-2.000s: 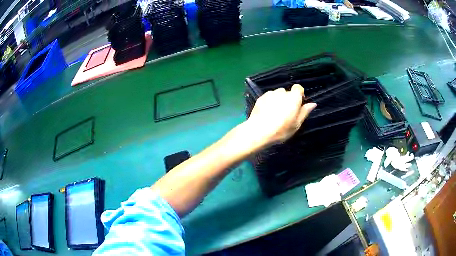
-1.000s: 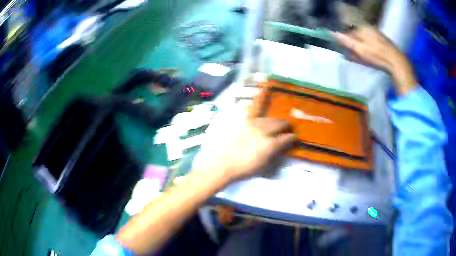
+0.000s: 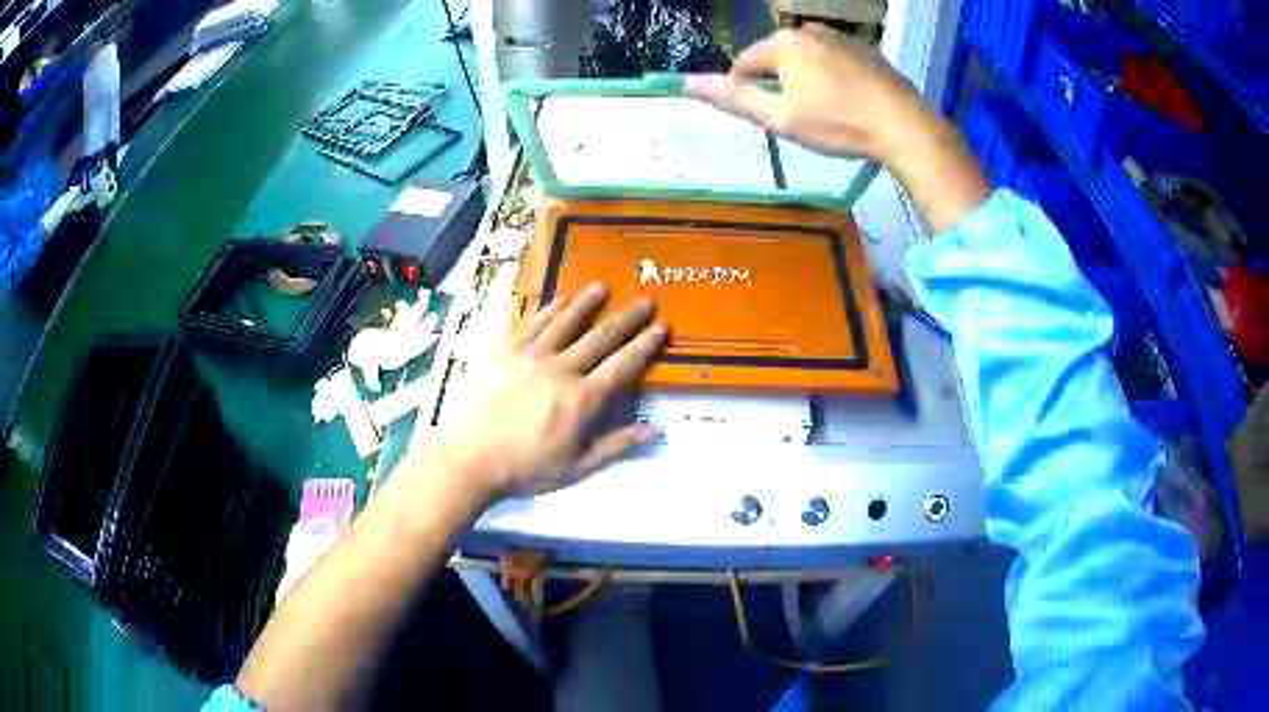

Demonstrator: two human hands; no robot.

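Observation:
The orange fixture plate [image 3: 752, 334] with white handwriting lies on the white machine bed [image 3: 654, 508]. A thin black frame [image 3: 852, 299] sits around its middle. The pale green cover frame [image 3: 557, 174] stands raised and tilted at the plate's back edge. My left hand [image 3: 543, 403] lies with fingers spread on the plate's front left corner and holds nothing. My right hand [image 3: 821, 91] grips the top edge of the cover frame with thumb and fingers.
A tall stack of black frames [image 3: 181, 501] stands at left. Behind it are more black frames [image 3: 230, 313] around a tan ring, a black box [image 3: 425, 230] with red lights and white scraps [image 3: 397, 341]. A pink pad [image 3: 327, 504] lies near the stack. Blue bins [image 3: 1099, 167] line the right.
The view has turned from the green bench to the machine. My left hand has left the frame stack and is on the plate. My right hand has come into view at the cover frame.

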